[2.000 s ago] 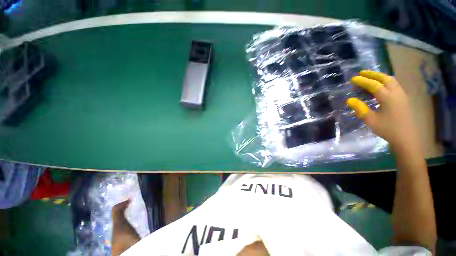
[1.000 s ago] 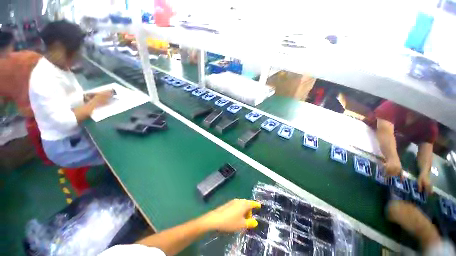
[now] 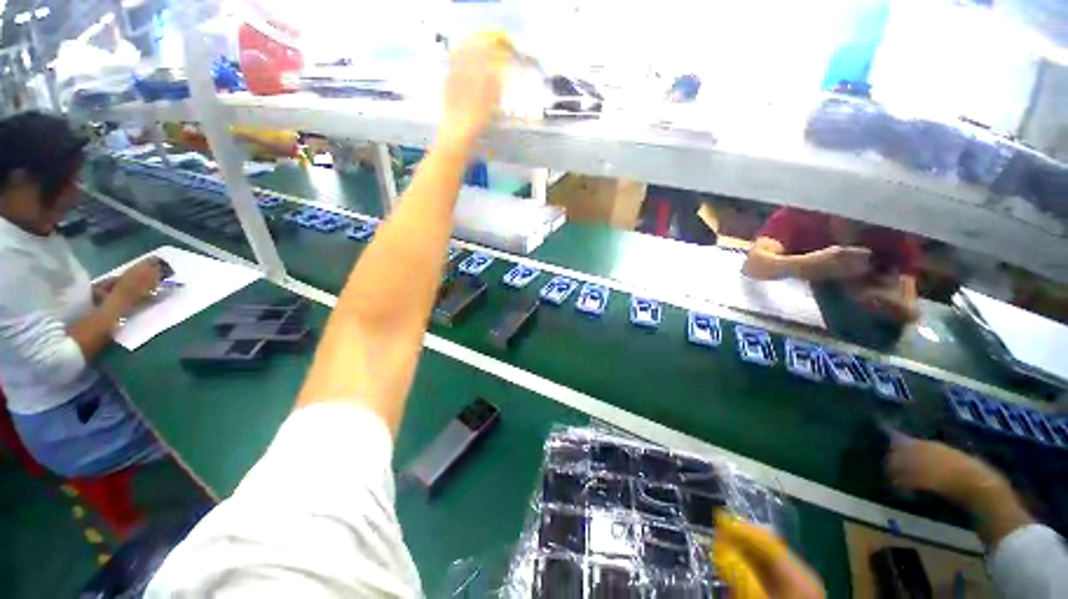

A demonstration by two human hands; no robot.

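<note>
The clear crinkled bag [image 3: 615, 532] with rows of glossy black panels lies on the green bench, cut off by the lower edge. A grey housing [image 3: 451, 447] lies left of it, its dark recessed end pointing away. My left hand [image 3: 474, 76] is raised at the white shelf, well above the bench. It is blurred against bright light, and its grip is unclear. My right hand [image 3: 761, 562], with yellow finger cots, is over the bag's right part. It is blurred and cut off by the lower edge; I cannot tell if it holds anything.
Several housings [image 3: 248, 334] lie at left by a seated person [image 3: 41, 269]. Blue-framed parts [image 3: 703, 329] line the green surface beyond the white stripe. A person in dark red [image 3: 837, 263] is across. Another person's hand [image 3: 949, 474] reaches in at right, above cardboard [image 3: 861, 567] holding a dark housing.
My left hand has left the bag and risen to the shelf. My right hand has come into view over the bag. The view has turned right.
</note>
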